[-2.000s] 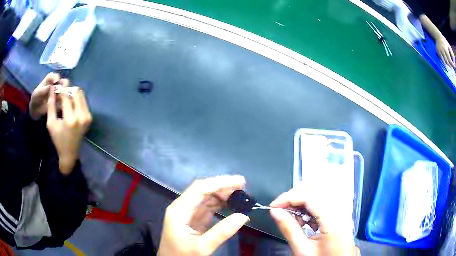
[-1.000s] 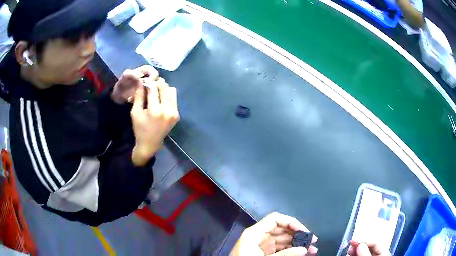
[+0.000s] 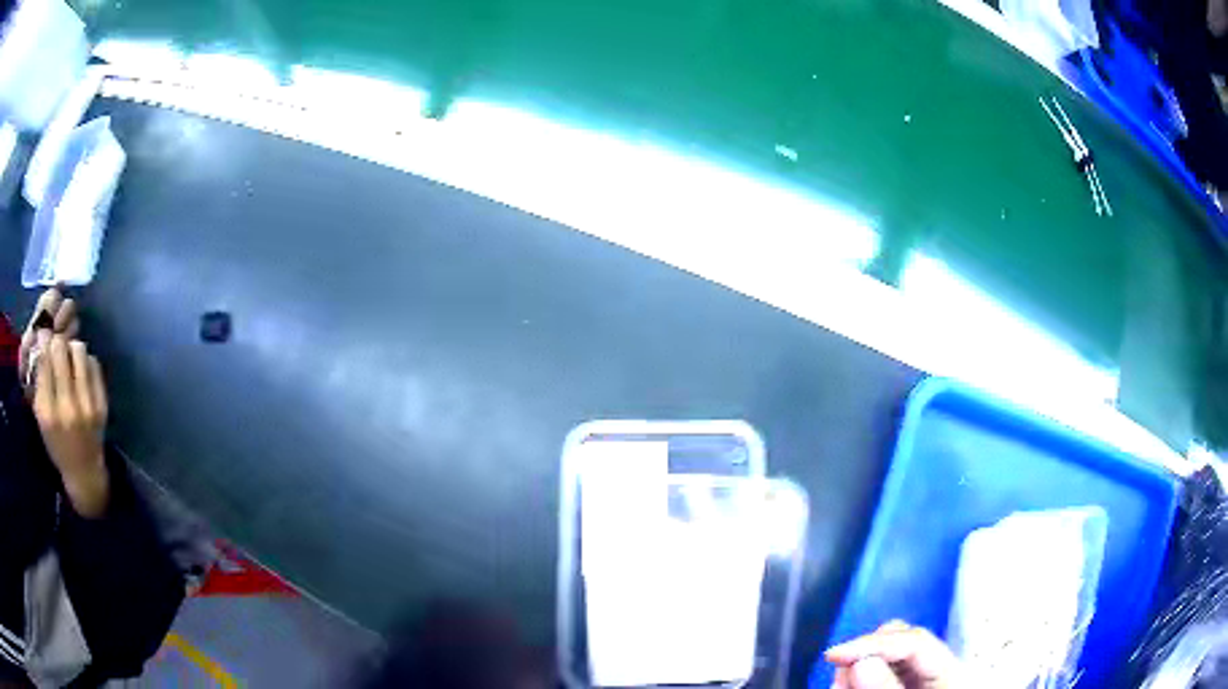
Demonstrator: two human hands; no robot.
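Observation:
My right hand (image 3: 894, 657) is cut off by the bottom edge, over the left part of the blue tray (image 3: 882, 505). Its fingers are bent close together; I cannot tell whether they hold anything. My left hand is not in view. A clear tub of white leads (image 3: 1030, 592) lies in the tray, just right of my right hand. A flat clear box with white paper (image 3: 626, 565) lies left of the tray. A small black housing (image 3: 216, 326) lies on the bench at the left.
A green conveyor belt (image 3: 646, 101) with a glaring pale edging crosses the top, carrying an assembly with white leads (image 3: 1083, 159). A neighbour's hands (image 3: 67, 390) work at the far left near a white tub (image 3: 78, 209). A crinkled clear bag (image 3: 1199, 606) is at the right edge.
The view has swung right. My left hand and the black housing it held have left the picture. My right hand is now at the blue tray, away from the clear box.

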